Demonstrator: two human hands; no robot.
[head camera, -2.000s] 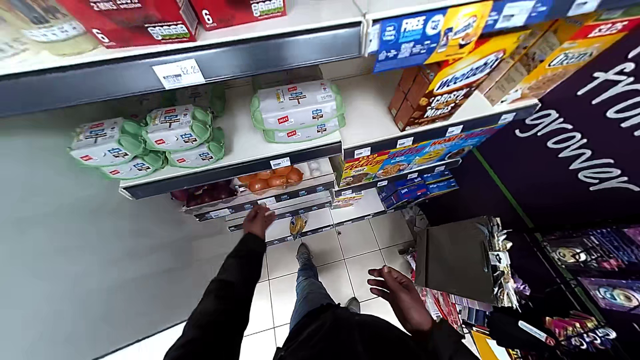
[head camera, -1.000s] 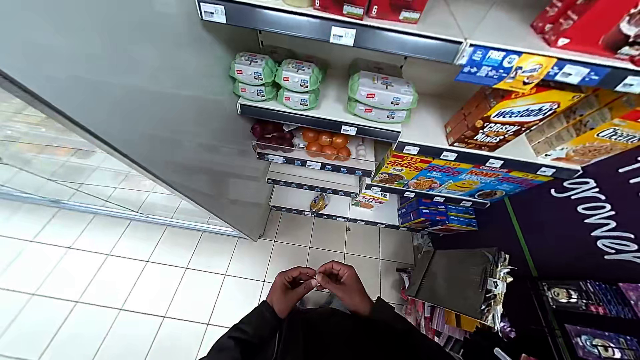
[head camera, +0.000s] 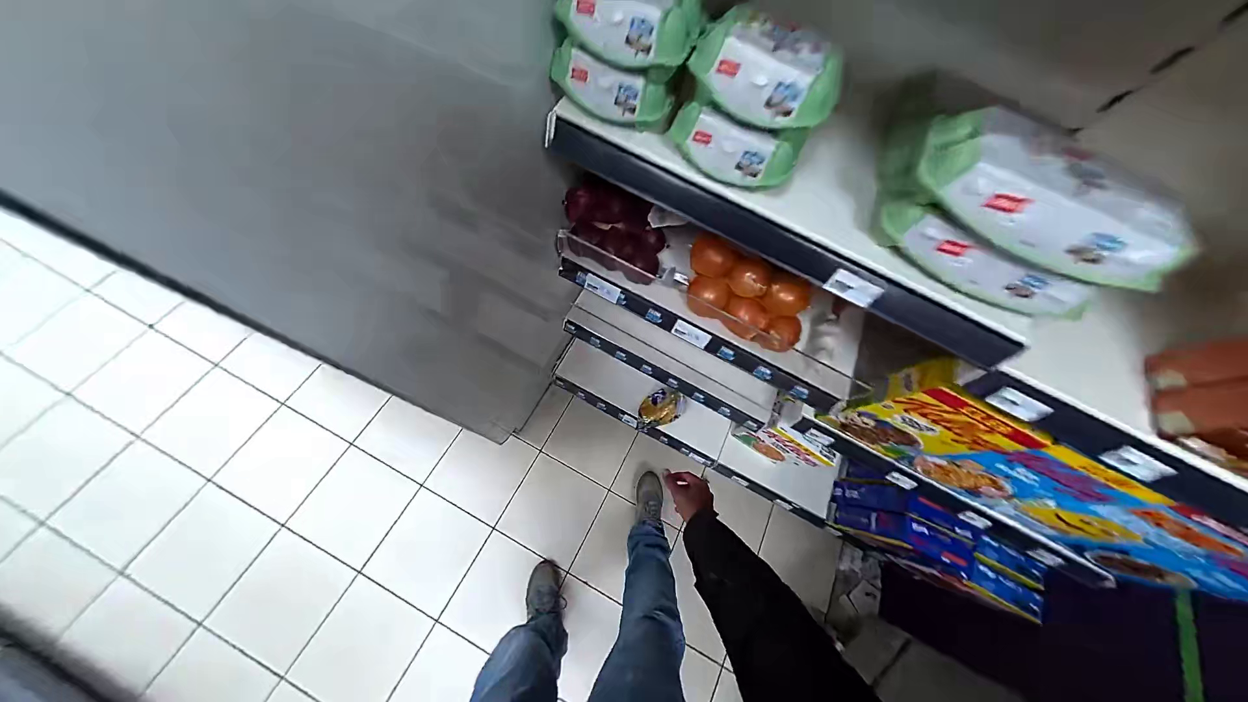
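My right hand reaches up from the lower right in a dark sleeve, over the tiled floor just before the lowest shelves. Its fingers are curled, and whether they hold anything small cannot be told. My left hand is out of view. Beyond the right hand, a yellow packaged item lies on a low shelf. Higher up, a clear-fronted shelf holds dark purple round produce and orange round produce. Green-and-white egg cartons are stacked on the shelf above.
A grey panel borders the shelves on the left. Cereal boxes line a shelf on the right, above blue packs. My shoes stand on white floor tiles.
One second ago both hands were together in front of my body; now the right hand is apart, near the low shelves, and the left is out of view. The view has swung considerably.
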